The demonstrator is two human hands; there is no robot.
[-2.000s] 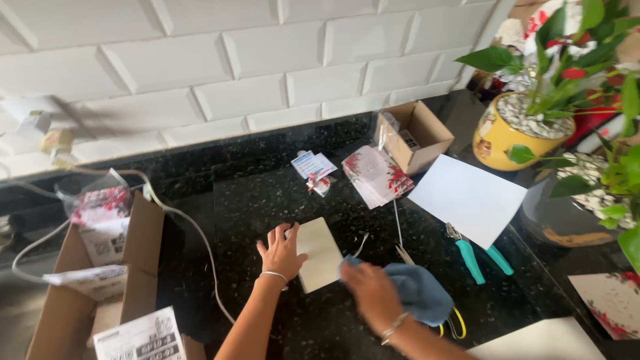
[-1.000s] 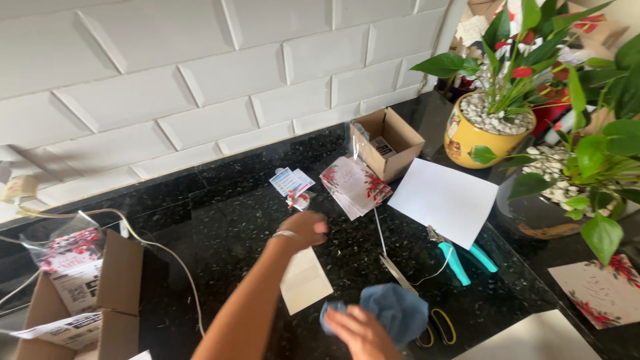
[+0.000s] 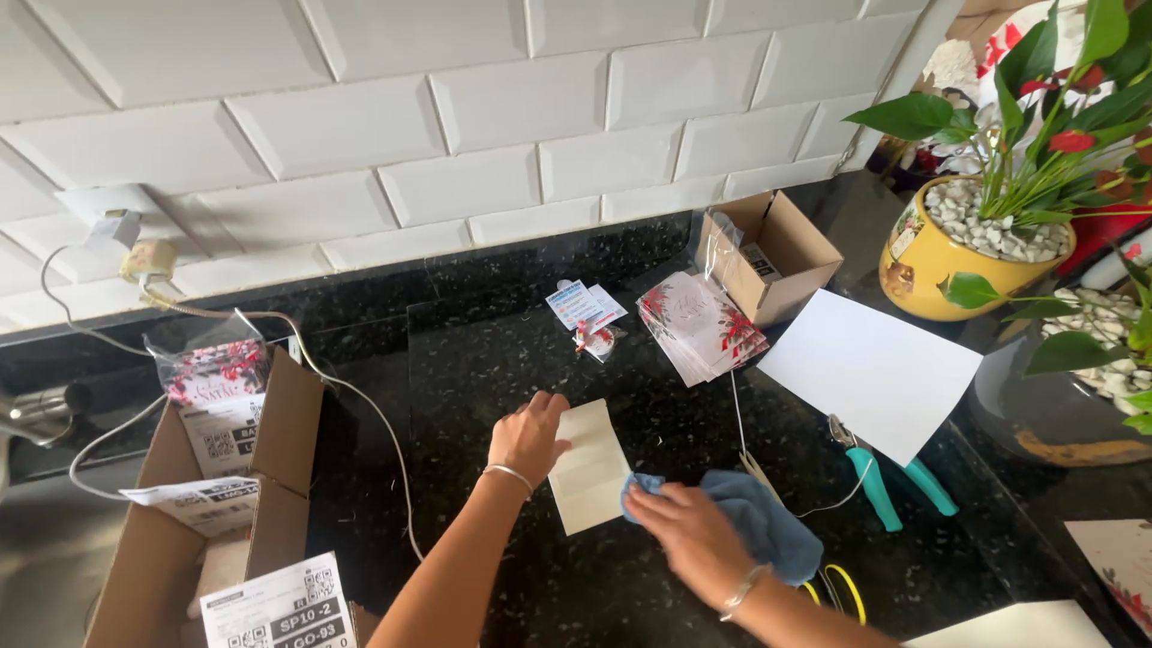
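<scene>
A cream folded paper or card [image 3: 589, 468] lies on the black granite counter. My left hand [image 3: 531, 436] rests at its upper left edge, thumb on the paper. My right hand [image 3: 679, 531] presses a bunched part of a blue cloth [image 3: 765, 526] at the paper's lower right edge; the rest of the cloth spreads to the right of the hand. Partly under the cloth are scissors [image 3: 839, 589] with yellow-edged handles. Pliers with teal handles [image 3: 886, 486] lie further right, touching a white sheet [image 3: 873, 373].
An open carton with printed labels [image 3: 292, 450] stands at left beside a cable [image 3: 387, 423]. Toward the tiled wall are small cards [image 3: 585, 306], a stack of floral cards [image 3: 697, 328] and a small cardboard box [image 3: 783, 261]. A yellow plant pot [image 3: 972, 252] stands at right.
My left hand has come back down onto the left edge of the paper from above its top end. My right hand has stayed with the blue cloth, now against the paper's lower right edge.
</scene>
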